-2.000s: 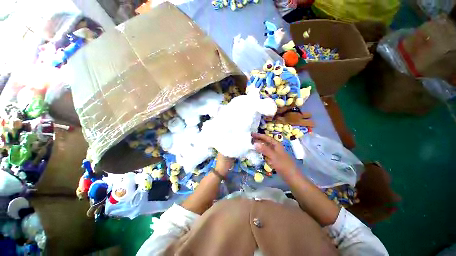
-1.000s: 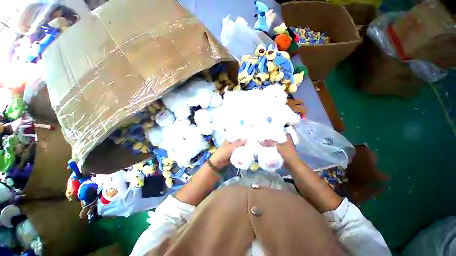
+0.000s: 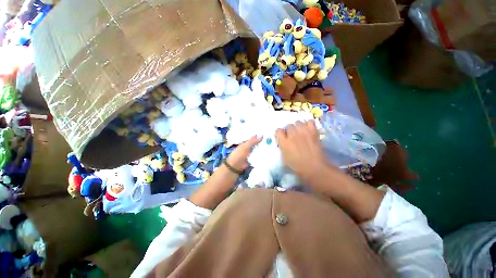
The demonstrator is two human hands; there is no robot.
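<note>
A fluffy white plush toy is at my front, just above my vest, its small blue eye showing. My left hand holds its left side, thumb up by the toy. My right hand lies over its upper right part, fingers bent on the fur; the hand hides much of the toy. A pile of white plush toys lies just left of it at the carton mouth, touching it or nearly so.
A large cardboard carton lies tipped at the left over small blue-and-yellow toys. Large-eyed toys and brown pieces lie beyond my hands. A clear plastic bag is at the right table edge. An open carton stands farther right.
The toy has turned from facing me upright with both eyes showing. My right hand has moved from its lower part up over its upper right side. My left hand stays at its left.
</note>
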